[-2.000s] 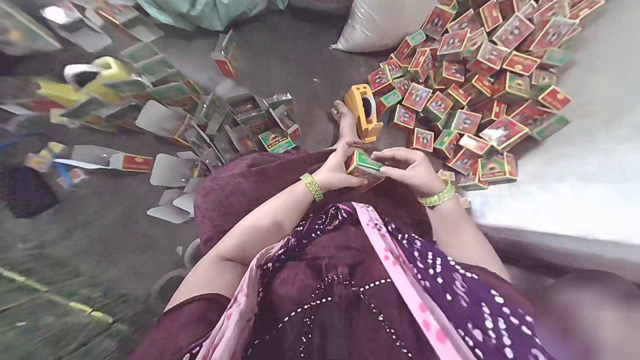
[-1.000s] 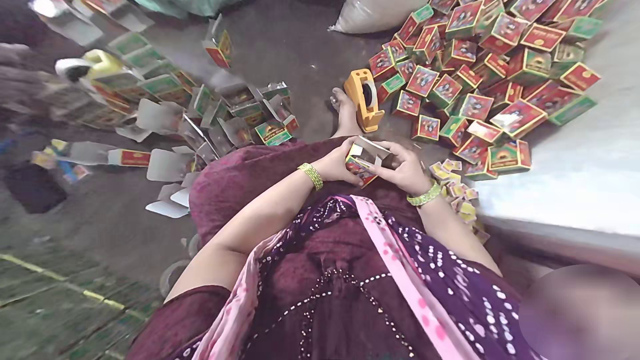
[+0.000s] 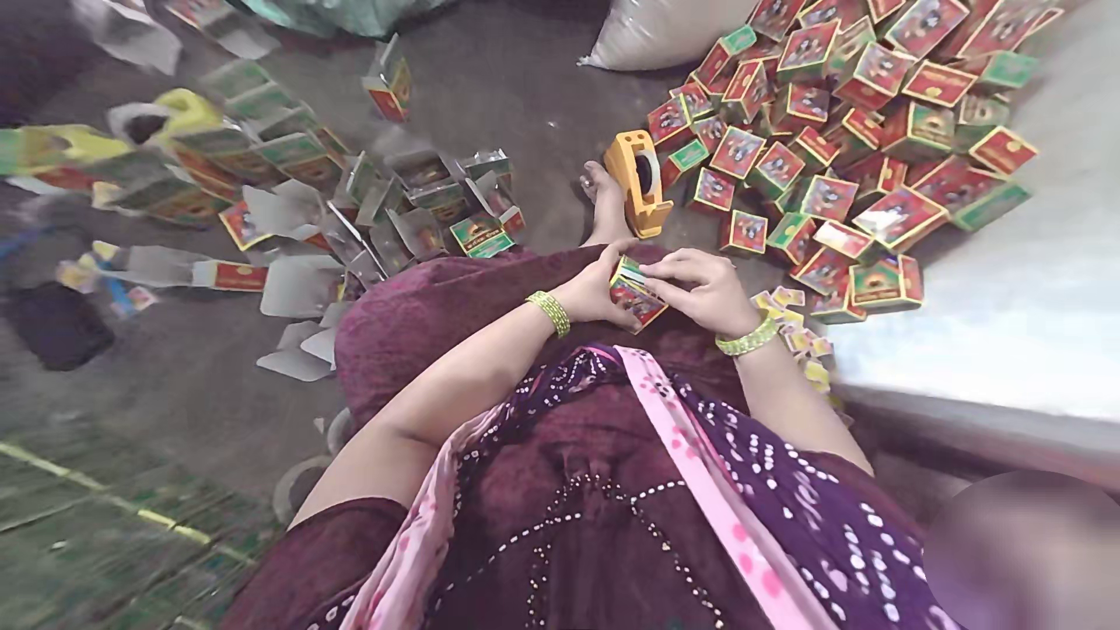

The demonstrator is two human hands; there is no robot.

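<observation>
Over my lap, my left hand (image 3: pixel 604 290) grips a small printed cardboard box (image 3: pixel 639 297) in red, green and yellow. The fingers of my right hand (image 3: pixel 700 287) are at the box's upper end, where a pale edge or flap shows; whether they pinch it is hard to tell. Just beyond my hands, beside my bare foot, a yellow tape dispenser (image 3: pixel 636 184) with a roll of tape stands on the floor. A heap of closed boxes (image 3: pixel 827 197) of the same colours lies at the upper right.
Several boxes with raised flaps (image 3: pixel 429 197) stand on the floor at the left. Small yellow and white pieces (image 3: pixel 792 328) lie beside my right forearm. A pale sack (image 3: pixel 669 31) is at the top, and a whitish raised surface (image 3: pixel 1006 315) borders the right.
The pale open flaps seen on the held box one second ago are now mostly folded down or covered by my right fingers. My left hand has kept its hold.
</observation>
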